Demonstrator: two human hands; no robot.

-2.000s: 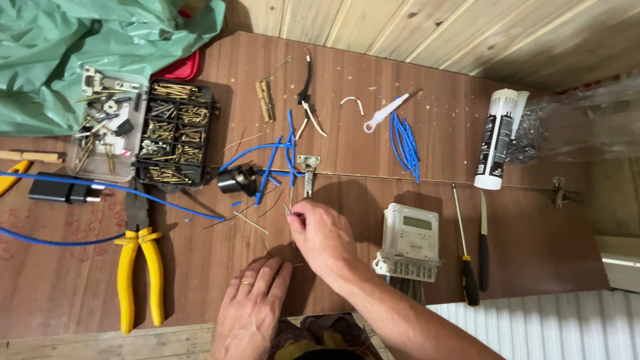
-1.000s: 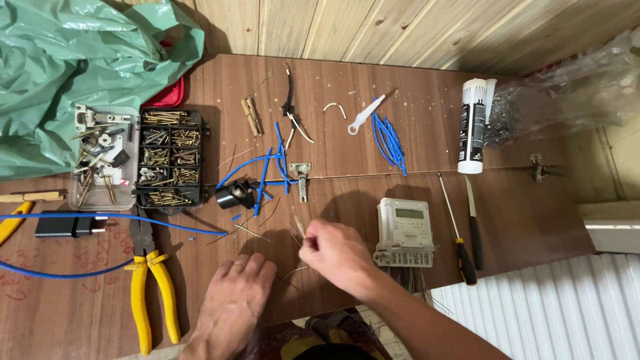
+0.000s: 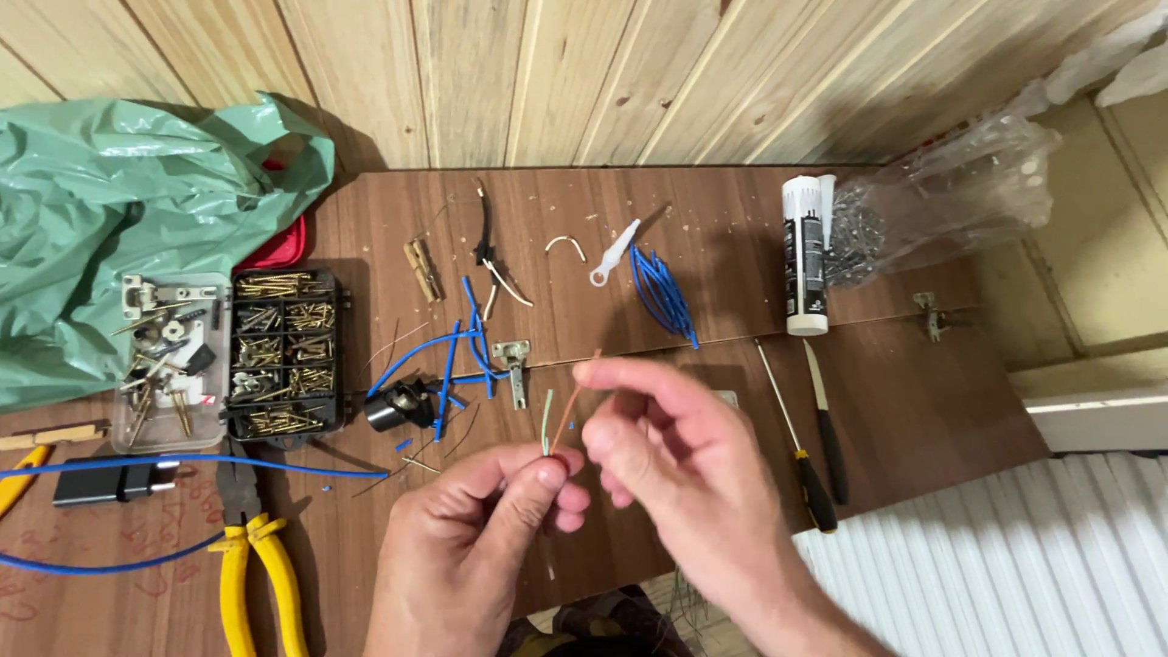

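My left hand [image 3: 497,520] pinches two thin wires between thumb and fingers, a green-and-white wire [image 3: 547,422] and an orange wire [image 3: 568,412], which stand up apart from each other. The index fingertip of my right hand [image 3: 671,429] touches the orange wire near its upper end; its thumb is off the wire, and whether another finger grips it cannot be told. Beyond my hands lie a metal hinge [image 3: 515,370], cut blue cable pieces [image 3: 447,379] and a round black part [image 3: 399,406]. The meter is mostly hidden behind my right hand.
Yellow-handled pliers [image 3: 242,547], a black plug adapter [image 3: 114,481] and a screw organizer [image 3: 285,356] lie left. A screwdriver [image 3: 798,465], a knife [image 3: 826,429] and a sealant cartridge [image 3: 805,260] are right. Blue wires [image 3: 664,297] lie at the back, below the plank wall.
My hands have come together and risen above the table; the left one now holds two wires upright. The meter, in plain sight earlier, is now mostly covered by my right hand.
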